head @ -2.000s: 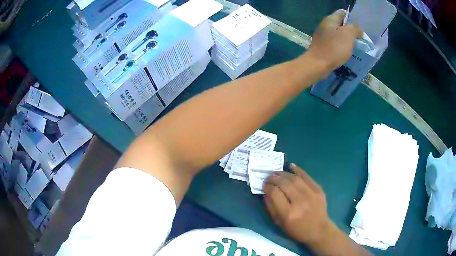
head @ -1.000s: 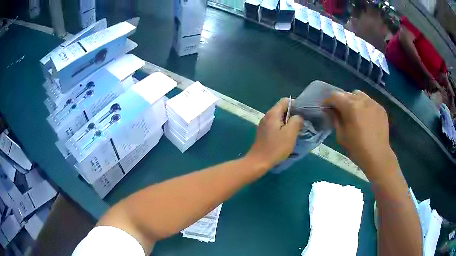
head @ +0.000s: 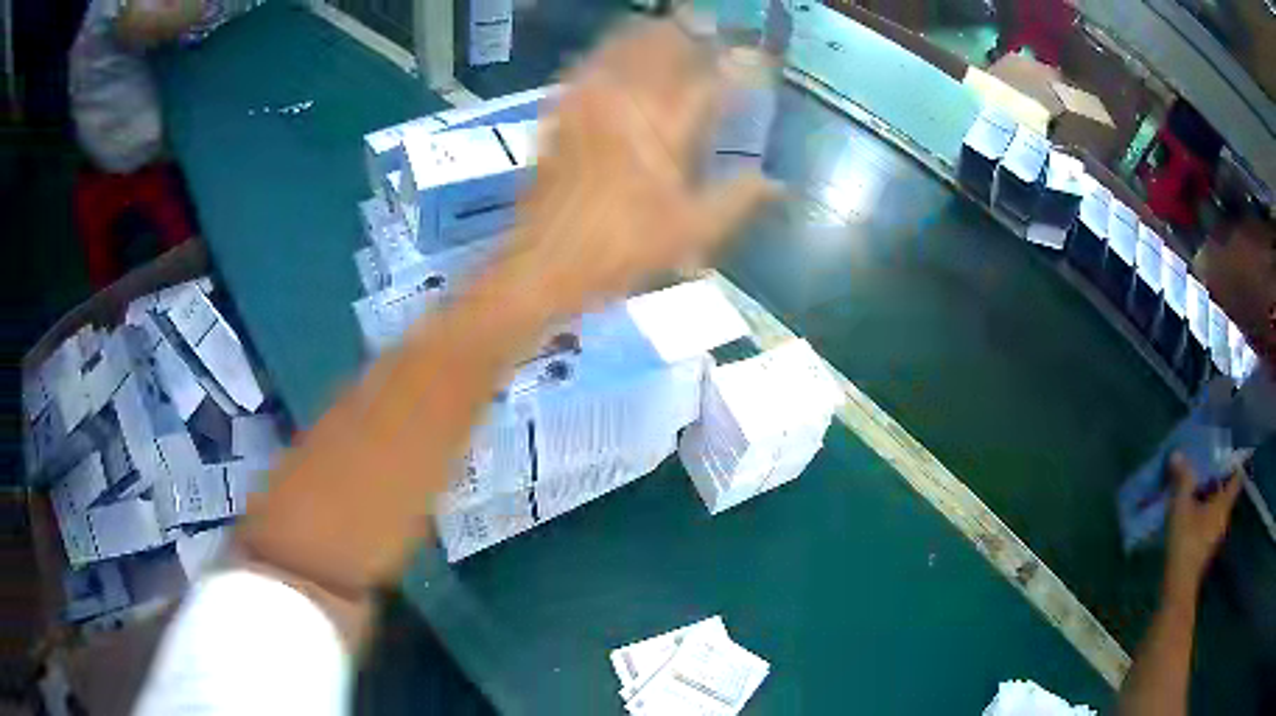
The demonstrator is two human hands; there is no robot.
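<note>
My left hand (head: 630, 161) is blurred, raised over the stack of retail boxes (head: 616, 420). Its thumb stands apart and nothing shows in it; the fingertips are unclear. My right hand (head: 1201, 515) is at the far right, over the belt, holding a blue-grey retail box (head: 1159, 483). The stacked boxes lie on their sides with product pictures and fine print; my left arm hides part of them. A block of white leaflets (head: 763, 424) stands right beside them. A few loose printed slips (head: 693, 669) lie at the bottom centre of the green bench.
A pale edge strip (head: 966, 529) divides bench and dark green belt. A row of dark-sided boxes (head: 1119, 238) stands along the far side. White folded sheets (head: 1033, 699) are cut off at the bottom. A bulk carton (head: 126, 671) of jumbled boxes is at left. A person sits at upper left.
The view has swung left. My hands have parted: the left moved from the box flap to above the stack, the right carried the box out over the belt.
</note>
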